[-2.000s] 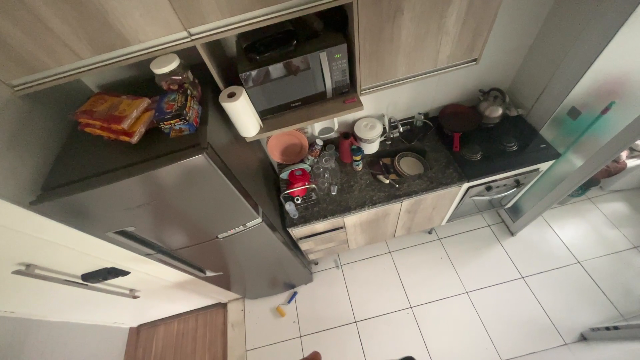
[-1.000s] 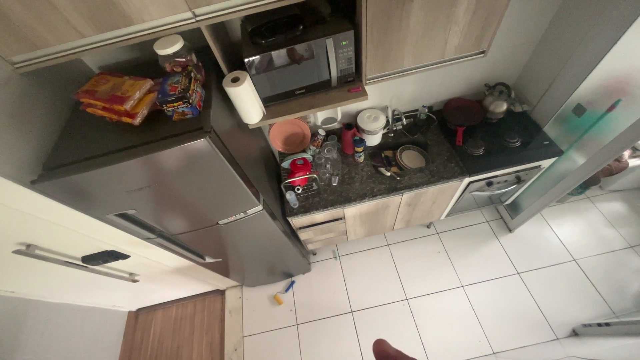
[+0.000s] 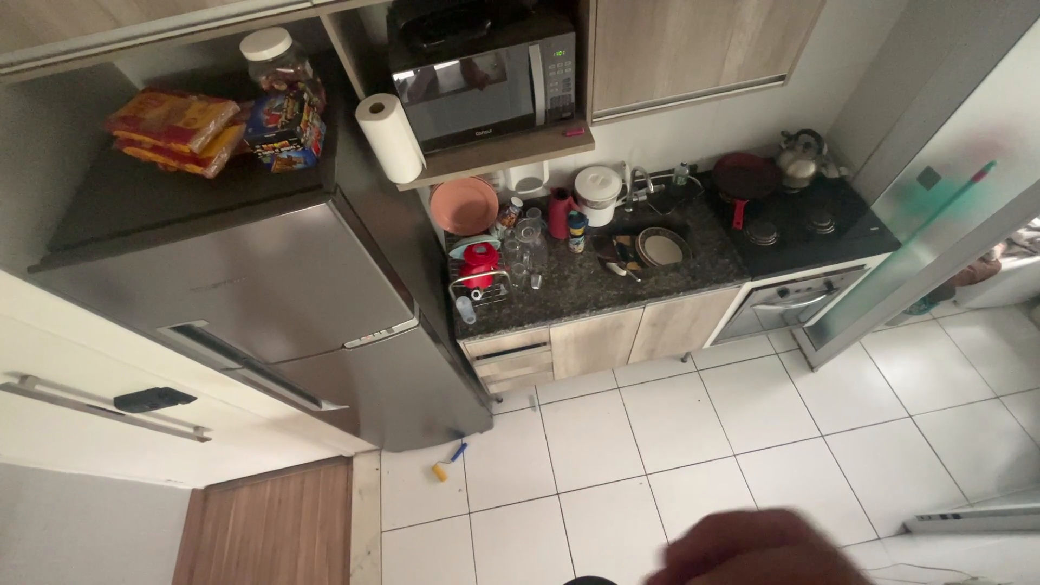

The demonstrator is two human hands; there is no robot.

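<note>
A blurred hand, apparently my right hand [image 3: 751, 548], reaches in at the bottom edge, right of centre, over the white floor tiles. Its fingers look curled, but blur and the frame edge hide whether anything is in them. My left hand is out of sight. Left of the right hand, a small dark rounded thing [image 3: 591, 580] just shows at the bottom edge; I cannot tell what it is. A small paint roller with a yellow sleeve [image 3: 439, 472] and blue handle lies on the floor by the refrigerator [image 3: 244, 284].
Beyond the floor stands a granite counter [image 3: 561, 305] with a red pot [image 3: 479, 264], glasses [image 3: 530, 236] and a sink holding dishes [image 3: 662, 246]. A cooktop [image 3: 812, 231] is at its right. A microwave [image 3: 479, 85] sits above. A glass door panel [image 3: 934, 195] stands at right.
The hand at the bottom edge has come further into view and now lies further right. Only a small part of it showed in the earlier frames.
</note>
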